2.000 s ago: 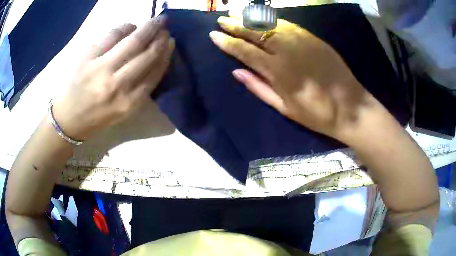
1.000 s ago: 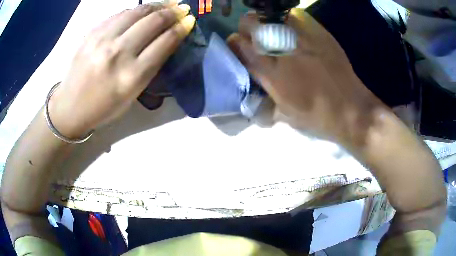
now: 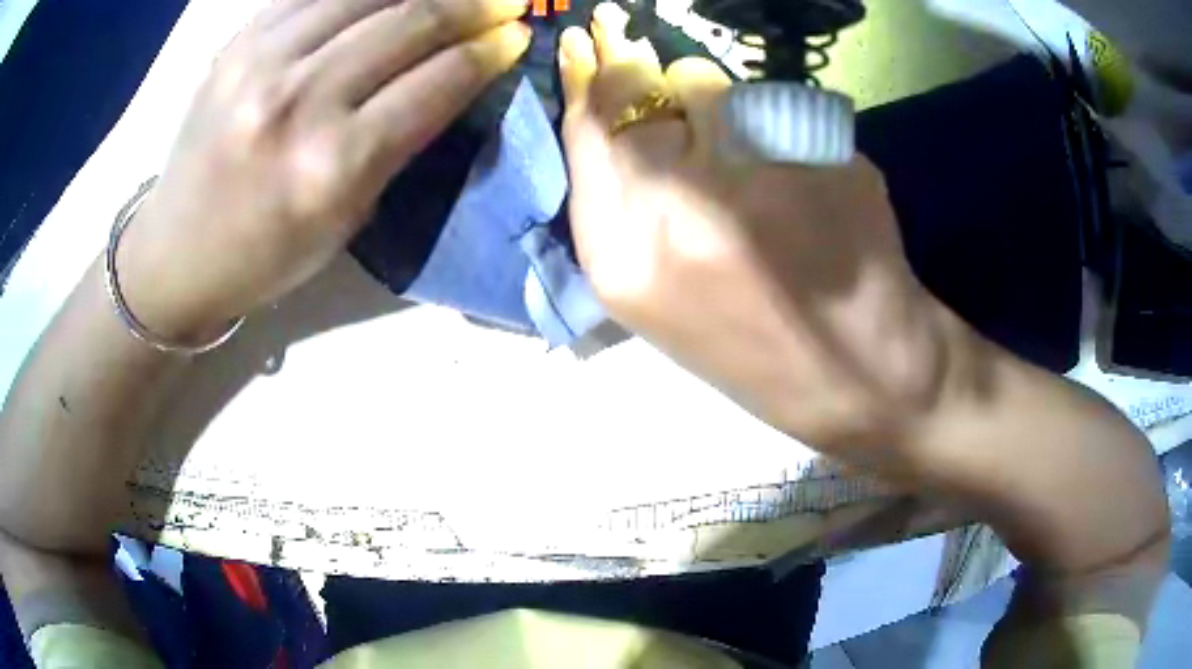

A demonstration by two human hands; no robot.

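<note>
My left hand has its fingertips on the dark fabric at the top centre, pressing it down. A light blue-grey fabric piece lies on the dark cloth between my hands, with a folded, crumpled corner. My right hand has its fingertips on the fabric at the top, close beside the left fingertips; its palm and lower fingers hide part of the cloth. The ribbed tension knob with its black spring hangs over my right hand. Orange-red marks show at the top edge.
Dark cloth lies right of my right hand, with slim dark tools and a black flat rectangle further right. More dark cloth is at upper left. The worn table edge curves across the front. A red object shows below it.
The large dark panel no longer lies spread; light fabric shows between my hands. My right hand has shifted left towards my left hand. The knob appears lower and further right.
</note>
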